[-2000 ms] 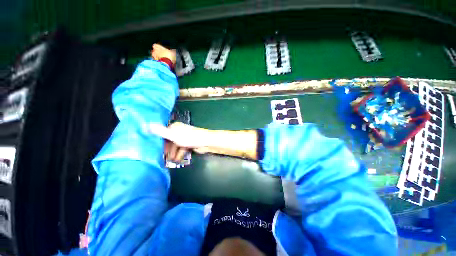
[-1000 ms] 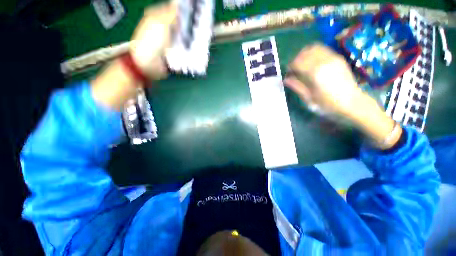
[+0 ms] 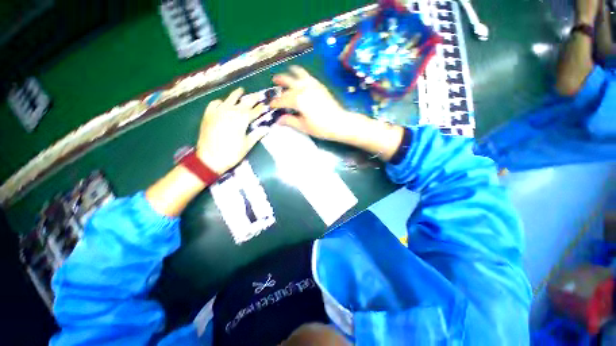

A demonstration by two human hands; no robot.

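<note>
A white sticker liner sheet (image 3: 314,177) lies on the green mat, its near part blank, black stickers at its far end under the fingers. My left hand (image 3: 229,128), with a red wristband, rests over the left side of that far end. My right hand (image 3: 307,101) is over its right side, fingers bent at the black shapes. Whether either hand pinches a sticker cannot be told. A phone mid-frame (image 3: 243,203), silver-white with a dark line down its middle, lies near my left wrist.
A pale rail (image 3: 175,94) divides the mat from a green conveyor with spaced phone frames (image 3: 188,27). More frames (image 3: 74,209) lie at left. A red-rimmed scrap container (image 3: 427,59) and spare sticker sheets (image 3: 456,84) are at upper right. Another person's arm (image 3: 576,64) is at far right.
The left hand has let go of the phone frame it held and moved to the liner. The right hand has moved onto the black stickers. The view has turned, and a frame lies beside the liner.
</note>
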